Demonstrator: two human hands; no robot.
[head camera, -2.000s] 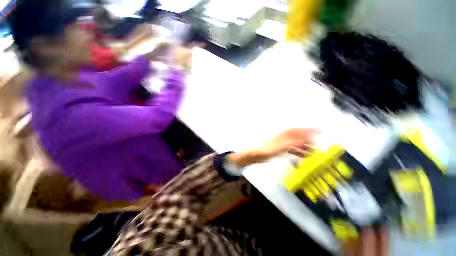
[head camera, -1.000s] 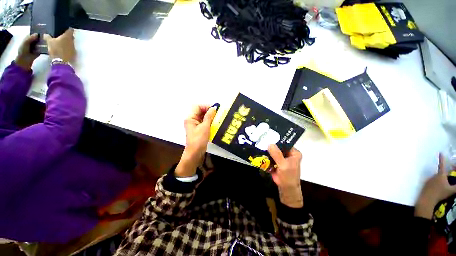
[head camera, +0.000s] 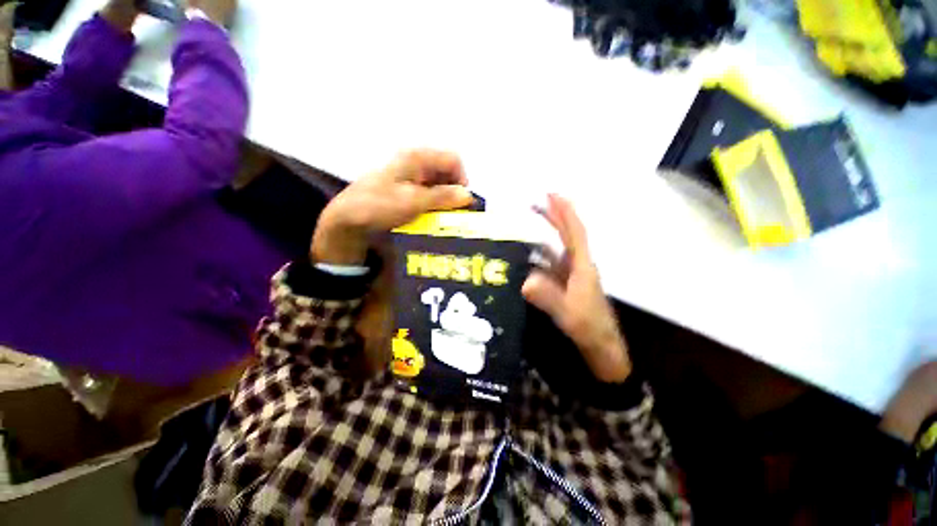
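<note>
A black carton (head camera: 462, 318) with yellow "MUSIC" lettering, a white earphone picture and a yellow cartoon figure stands upright over my lap, its yellow end up. My left hand (head camera: 396, 200) holds its yellow top end, with a small black loop part (head camera: 477, 201) at the fingertips. My right hand (head camera: 575, 288) is at the carton's upper right edge, thumb and a finger apart; it is slightly blurred, and whether it grips the carton I cannot tell.
Black cartons with yellow open ends (head camera: 837, 175) lie on the white table (head camera: 411, 92) at the right. A heap of black loops (head camera: 658, 31) and yellow-and-black cartons (head camera: 848, 36) are at the far edge. A purple-sleeved person (head camera: 123, 205) sits left; another person's hand (head camera: 909, 401) shows at right.
The carton has turned from slanted to upright and come in over my lap. My left hand has moved onto its top end; my right hand has moved up from its lower edge to its upper right.
</note>
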